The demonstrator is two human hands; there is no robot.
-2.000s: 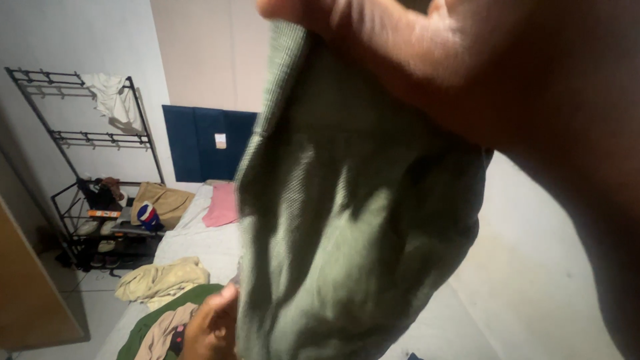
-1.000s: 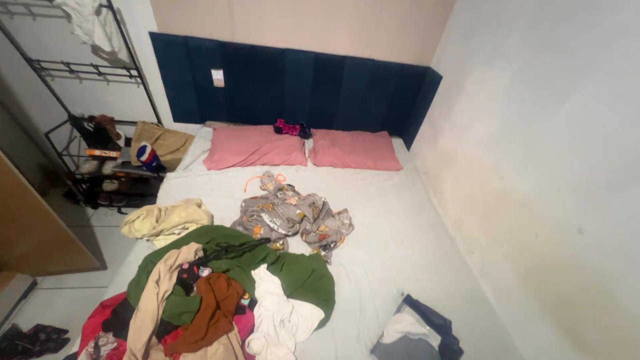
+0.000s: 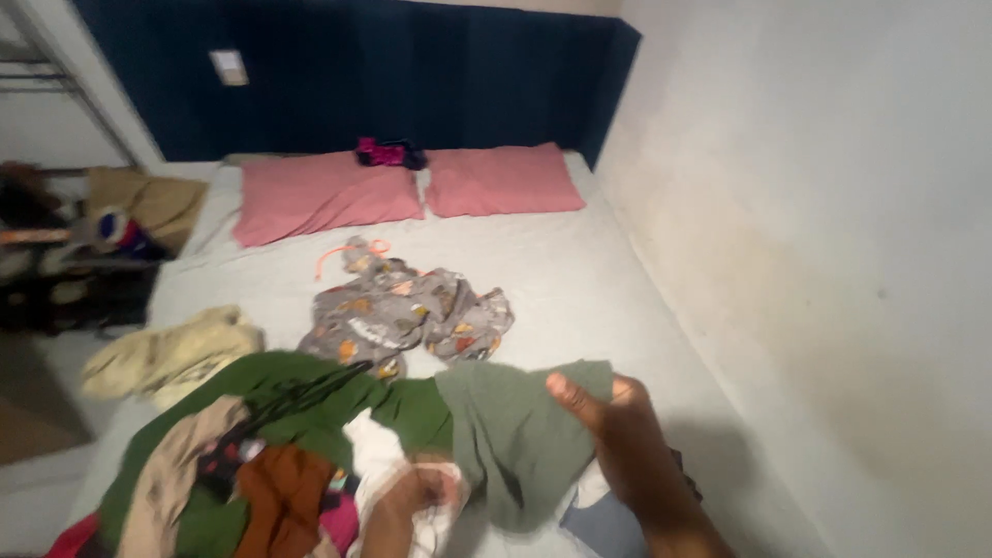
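Observation:
My right hand (image 3: 612, 411) pinches the upper right edge of a grey-green cloth garment (image 3: 519, 442), which hangs down over the bed. My left hand (image 3: 418, 492), blurred, is just left of the garment's lower part, in front of a white garment (image 3: 376, 449); whether it grips anything is unclear. Below and left lies a heap with a dark green garment (image 3: 287, 380), a rust-brown cloth (image 3: 283, 492) and a beige cloth (image 3: 178, 473). A grey patterned garment (image 3: 403, 310) with an orange cord lies crumpled beyond the heap.
Two pink pillows (image 3: 325, 194) rest by the dark blue headboard (image 3: 387, 77), a pink and black item (image 3: 387, 153) on them. A cream garment (image 3: 178, 349) lies at the bed's left edge. A blue-grey folded cloth (image 3: 604, 523) is behind my right forearm. A wall (image 3: 814, 232) borders the right; a loaded rack (image 3: 70, 263) stands left.
Both hands, out of view one second ago, are back in view, the right holding the grey-green garment above the bed. Two seconds ago that garment was held up close to the camera.

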